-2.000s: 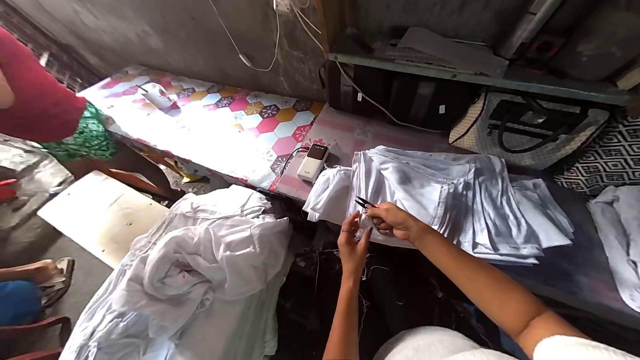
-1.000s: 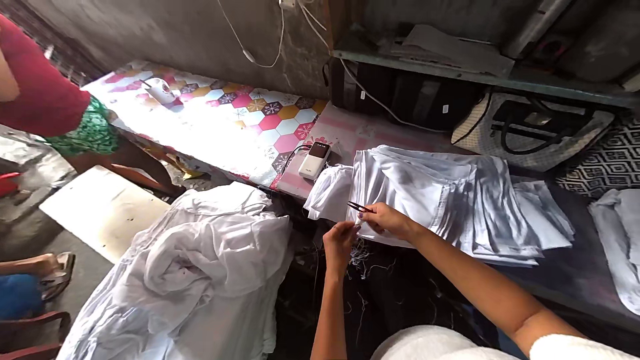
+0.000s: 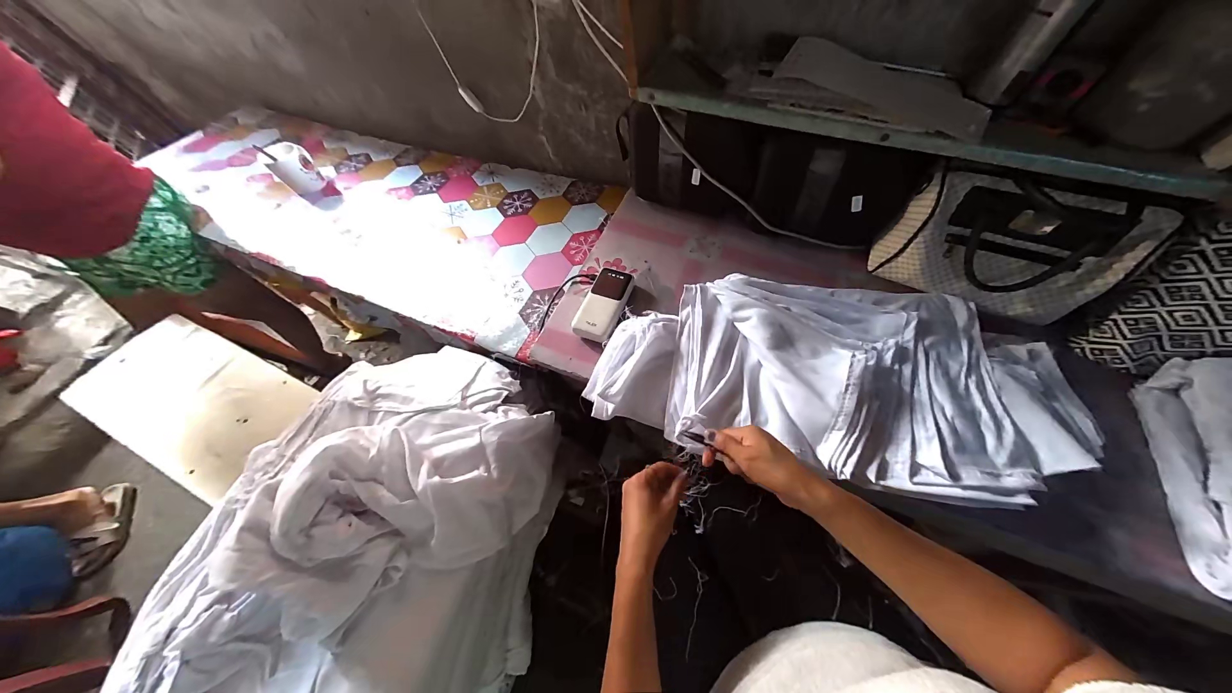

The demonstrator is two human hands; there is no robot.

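My right hand point(image 3: 765, 462) grips a small dark cutting tool, likely thread snips point(image 3: 697, 439), its tip against the near left corner of a stack of white cloth pieces point(image 3: 799, 375). Just left of and below it, my left hand point(image 3: 654, 491) has its fingertips pinched together beside loose white threads point(image 3: 701, 496); whether they hold a thread is too small to tell. The stack lies on the table's front part, its layers fanned to the right. A larger heap of white fabric point(image 3: 404, 510) stands at the lower left.
A white power bank point(image 3: 603, 304) with a cable lies left of the stack. Behind are a shelf point(image 3: 866, 130), black bags and a checked handbag point(image 3: 1025, 245). More white cloth point(image 3: 1193, 462) is at the right. Another person point(image 3: 77, 173) stands at the far left by the patterned table covering point(image 3: 452, 207).
My left hand has moved down from the cloth's corner, away from the tool. My right hand has stayed near that corner with the tool. The person at the left has shifted to the right.
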